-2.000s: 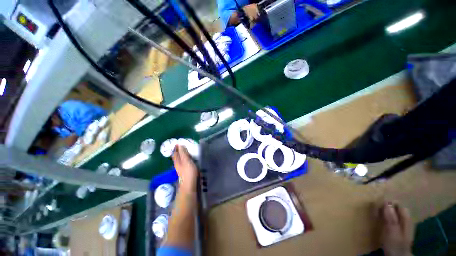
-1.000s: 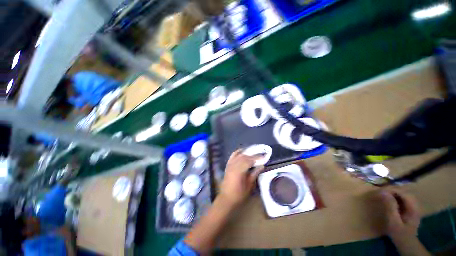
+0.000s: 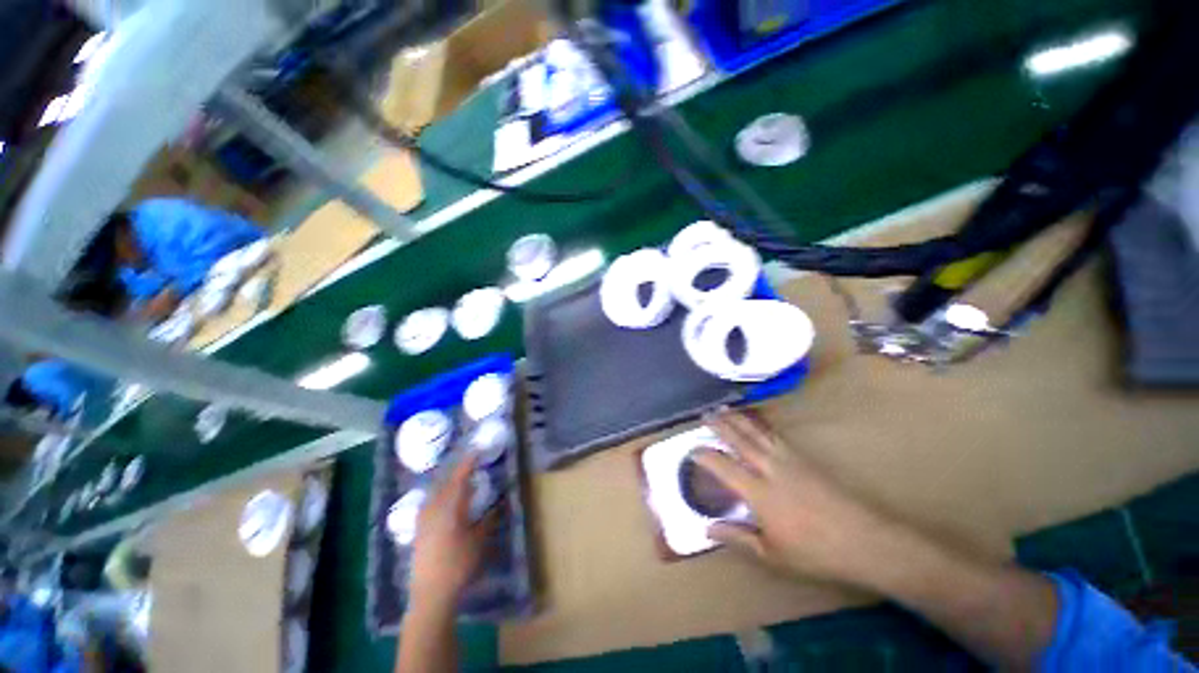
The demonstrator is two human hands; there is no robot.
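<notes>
My left hand [image 3: 448, 533] is over the housing tray [image 3: 385, 579], fingertips close to round white housings [image 3: 423, 440]; its grip is blurred. My right hand [image 3: 789, 497] lies with spread fingers on the white square fixture [image 3: 677, 526], covering its right side. Whether a ring sits under the fingers is unclear. White trim rings [image 3: 638, 288] lie piled at the back right of the dark ring tray [image 3: 592, 381]. The black screwdriver [image 3: 1039, 197] with a yellow band is at upper right, its metal nose [image 3: 920, 339] over the cardboard, held by neither hand.
A green conveyor [image 3: 907, 145] runs behind the trays, carrying round white units [image 3: 772, 139]. A black cable [image 3: 855, 256] crosses above the rings. A grey tray [image 3: 1164, 302] is at the right edge. People in blue work beyond the belt [image 3: 191, 243] and at far left [image 3: 59, 394].
My left hand went from the belt side to the ring tray, holding a ring, then left to the housing tray. My right hand moved from the front right onto the fixture. The screwdriver shifted up.
</notes>
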